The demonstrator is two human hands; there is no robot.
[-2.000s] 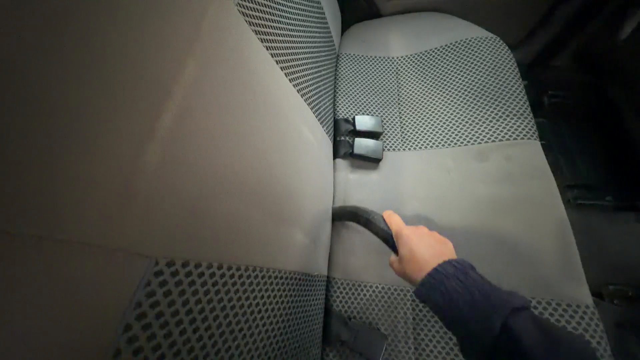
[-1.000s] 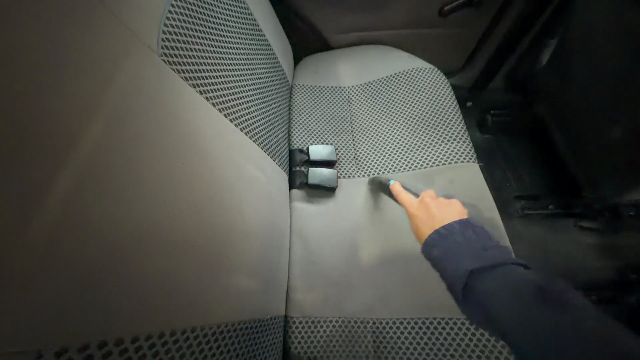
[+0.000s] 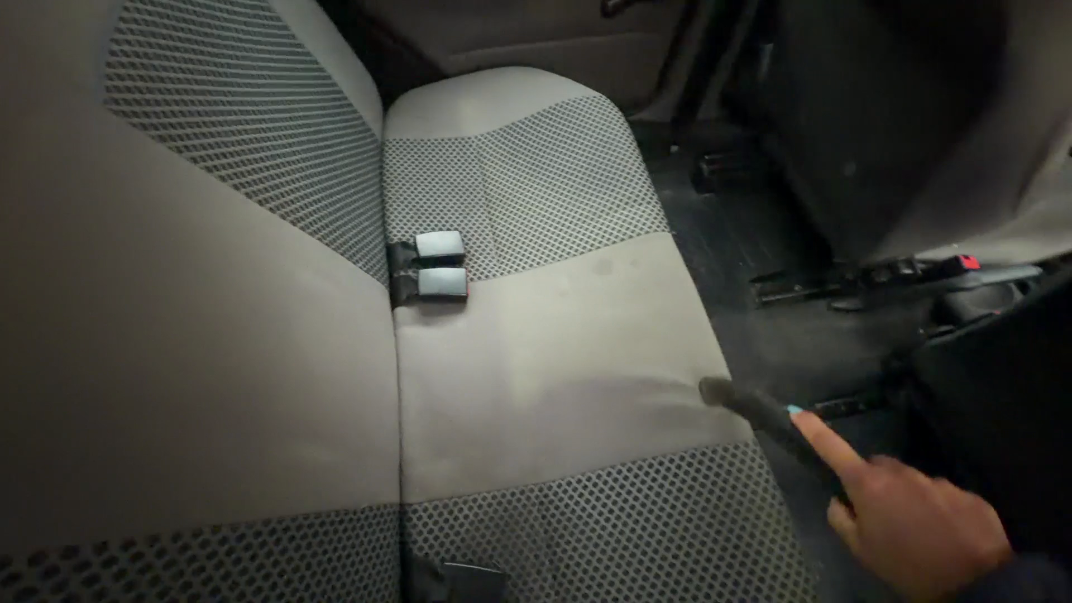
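Note:
My right hand (image 3: 917, 519), in a dark sleeve, is closed around a black tube (image 3: 775, 423) at the lower right, with the index finger stretched along it. It looks like a vacuum cleaner's hose or wand; its lower part is hidden by the hand. The tube's round end touches or hovers just over the front edge of the grey cloth seat cushion (image 3: 569, 360) of a car's rear bench. Two seat belt buckles (image 3: 441, 285) lie side by side where the cushion meets the backrest (image 3: 251, 335). My left hand is out of view.
Another dark buckle (image 3: 473, 578) sits at the bottom edge. Right of the cushion are the dark car floor (image 3: 720, 226), black seat rails (image 3: 837, 280) and a red-buttoned buckle (image 3: 963, 263). A front seat's dark back (image 3: 871, 109) rises at the upper right. The door panel (image 3: 553, 50) stands behind.
My right hand has moved the black tube from near the backrest, past the buckles, to the cushion's front edge. The view has shifted.

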